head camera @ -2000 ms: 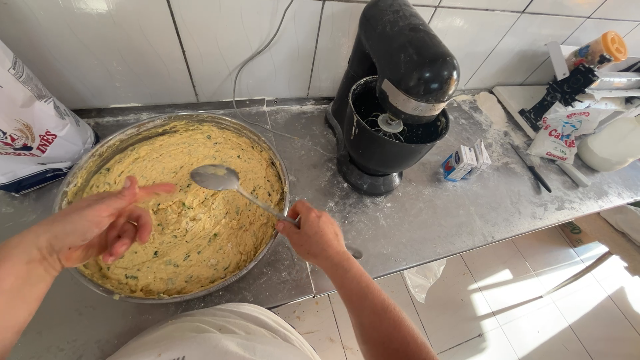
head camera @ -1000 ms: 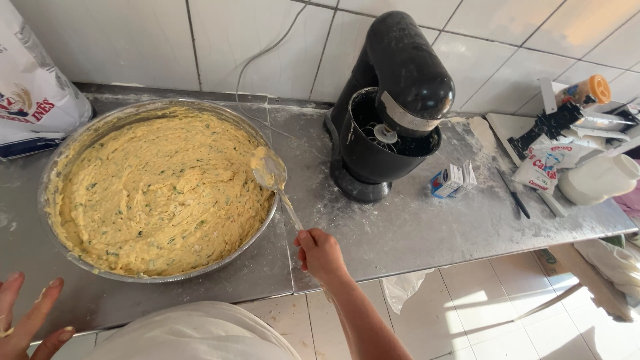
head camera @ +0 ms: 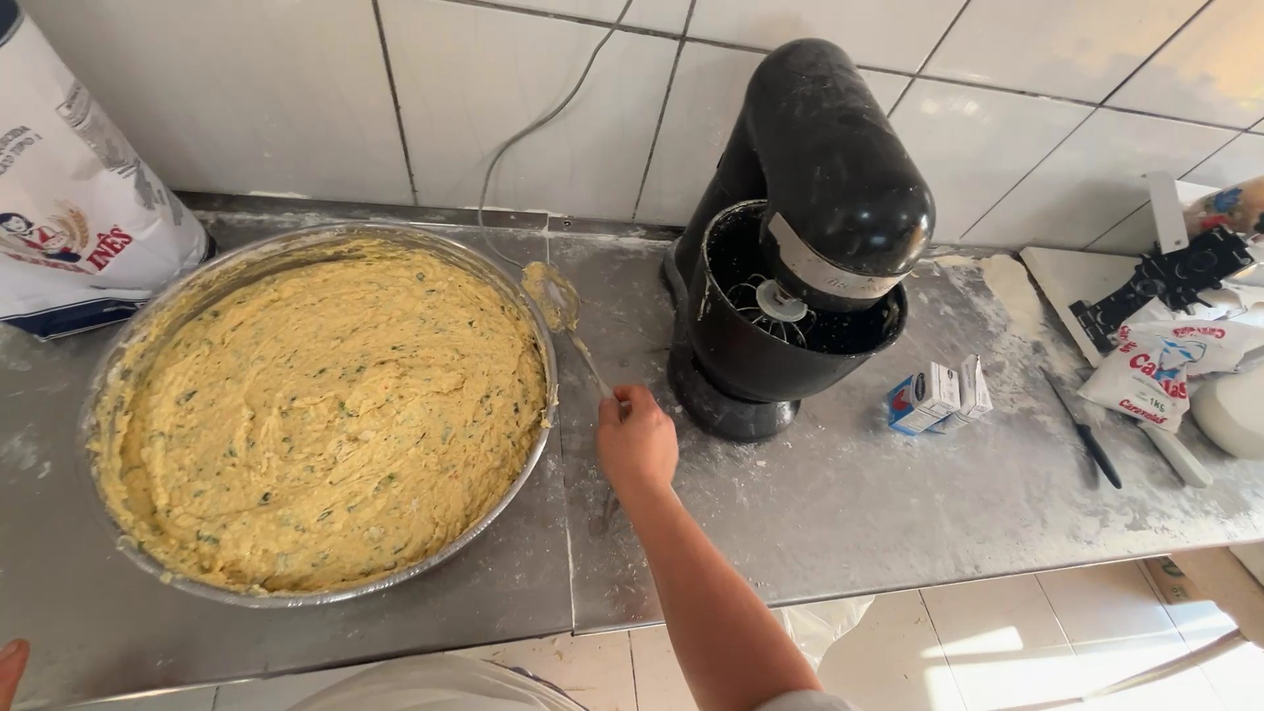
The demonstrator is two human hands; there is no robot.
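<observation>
My right hand [head camera: 638, 439] grips the handle of a metal spoon [head camera: 591, 363], whose bowl, smeared with yellow batter, is just right of a large round metal bowl [head camera: 546, 434]. Whether the spoon rests on the counter I cannot tell. Thick yellow batter with green flecks [head camera: 336, 425] fills the metal bowl. Of my left hand [head camera: 12, 671], only a fingertip shows at the lower left edge; what the rest does is hidden. A black stand mixer [head camera: 839, 168] with its black mixing bowl [head camera: 780, 360] and wire whisk stands to the right of my right hand.
Behind the batter bowl at left stands a flour bag [head camera: 89, 197]. Right of the mixer are small cartons [head camera: 928, 397], a black-handled knife [head camera: 1096, 454], a white-handled utensil [head camera: 1175, 454], a printed plastic bag [head camera: 1145, 370] and a black device [head camera: 1165, 281]. A cable [head camera: 538, 123] hangs down the tiled wall.
The spoon, clean-looking and over the batter two seconds ago, now carries batter and is right of the bowl. My left hand has moved from above the batter to the lower left edge.
</observation>
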